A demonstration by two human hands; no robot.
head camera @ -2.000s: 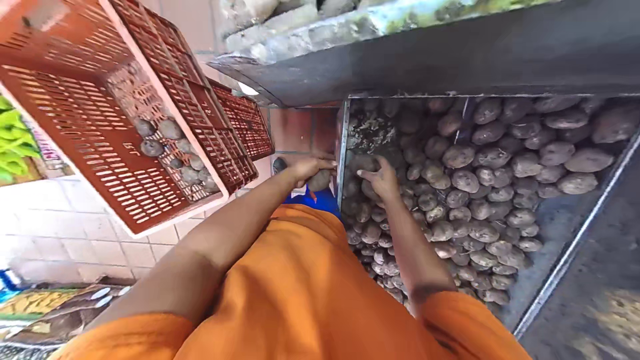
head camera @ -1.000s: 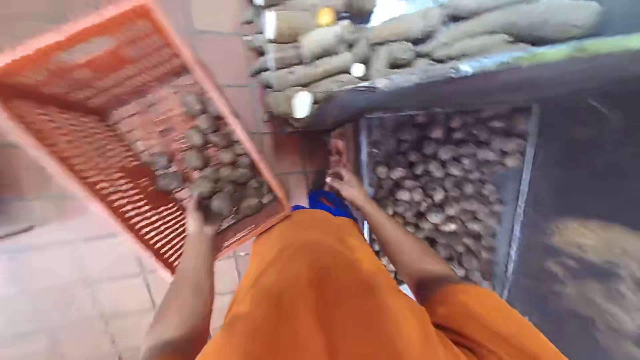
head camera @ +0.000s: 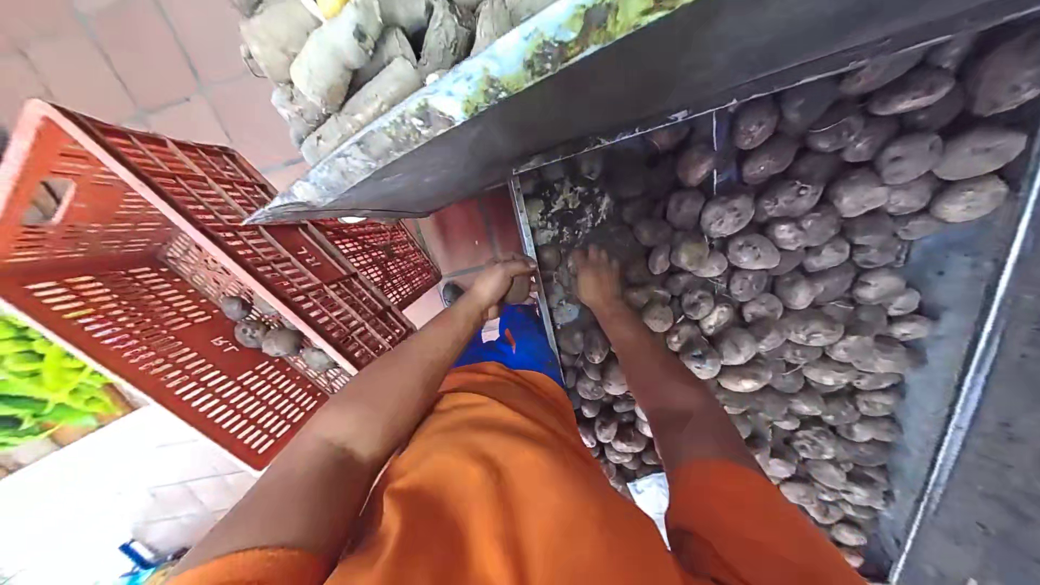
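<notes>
Potatoes point(head camera: 751, 252) fill a dark metal bin point(head camera: 967, 398) on the right. My right hand point(head camera: 597, 280) reaches down among them near the bin's left side, its fingertips hard to make out in the shade; whether it grips one is unclear. At the bin's left rim, my left hand point(head camera: 500, 286) curls around a potato point(head camera: 521, 290), partly hidden by the fingers. To the left, a red plastic crate point(head camera: 175, 325) stands tilted in view, with several potatoes point(head camera: 280, 341) by its inner right side.
A ledge point(head camera: 487, 97) with thick tubers point(head camera: 337, 61) on it juts across above the bin. Another red crate point(head camera: 382, 256) is behind the first. Green produce point(head camera: 49, 382) lies at the far left. Tiled floor point(head camera: 146, 57) shows at the upper left.
My left hand has moved from inside the crate to the bin's left rim. My right hand has reached in among the potatoes. The view has shifted strongly.
</notes>
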